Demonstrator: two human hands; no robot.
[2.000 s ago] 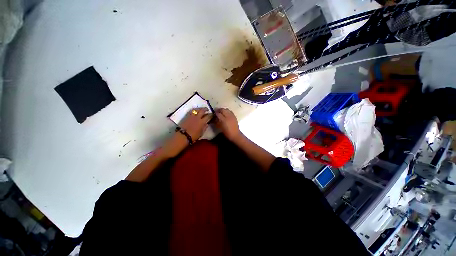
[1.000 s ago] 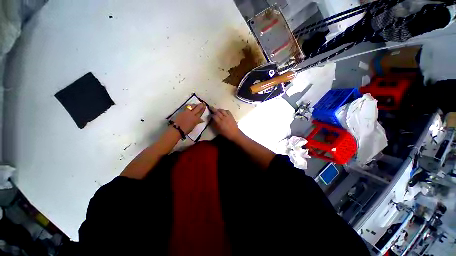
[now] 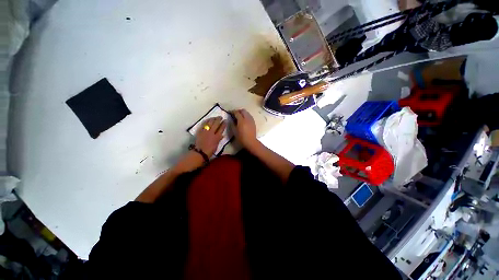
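Note:
A white template (image 3: 210, 116) lies flat on the table in front of me, with narrow dark edges of a cloth piece around it. My left hand (image 3: 210, 136) lies flat on the template, fingers slightly spread, pressing it down. My right hand (image 3: 244, 124) is at the right edge of the piece, its fingertips on the dark cloth edge; its exact grip is too small to tell. A second dark cloth piece (image 3: 98, 108) lies flat and apart on the left.
A steam iron (image 3: 290, 94) with an orange-brown handle stands right of my hands, below a metal-framed rest (image 3: 307, 42). Striped hoses (image 3: 377, 53) run off right. Beyond the table are a blue crate (image 3: 369, 119), red stools (image 3: 366, 159) and a person (image 3: 427, 30).
My right hand has moved slightly up along the right edge of the piece. My left hand stays on the template, its fingers shifted a little. The iron and the second cloth piece have not moved on the table.

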